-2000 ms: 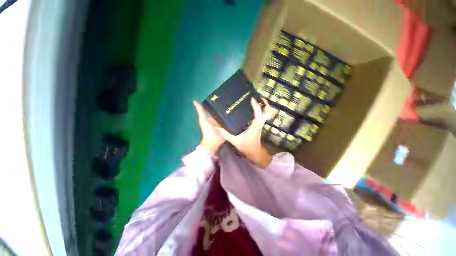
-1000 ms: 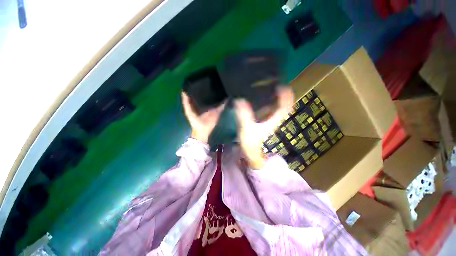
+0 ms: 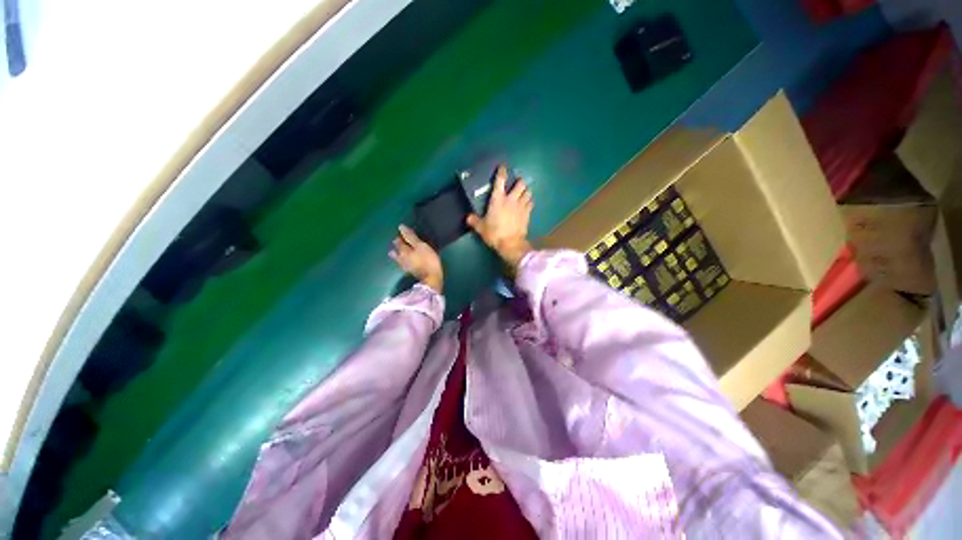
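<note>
A plain dark box piece [image 3: 441, 217] lies low over the green surface in front of me. My left hand [image 3: 418, 257] is at its near left edge, fingertips against it. A black product box [image 3: 478, 186] with small pale lettering is directly right of the dark piece, touching or slightly overlapping it. My right hand [image 3: 506, 218] grips this box from the near right side, fingers over its top. The inside of the dark piece cannot be made out.
An open brown carton [image 3: 762, 335] at the right holds rows of black boxes with yellow print. A black box [image 3: 652, 51] stands at the far end of the green surface [image 3: 570, 137]. Several dark blocks [image 3: 200, 253] lie under the white shelf edge. More cartons and red bundles are at far right.
Both hands have lowered from the raised position with the two pieces, which are now close together near the green surface. Since the oldest frame the view has turned, and the carton appears lower.
</note>
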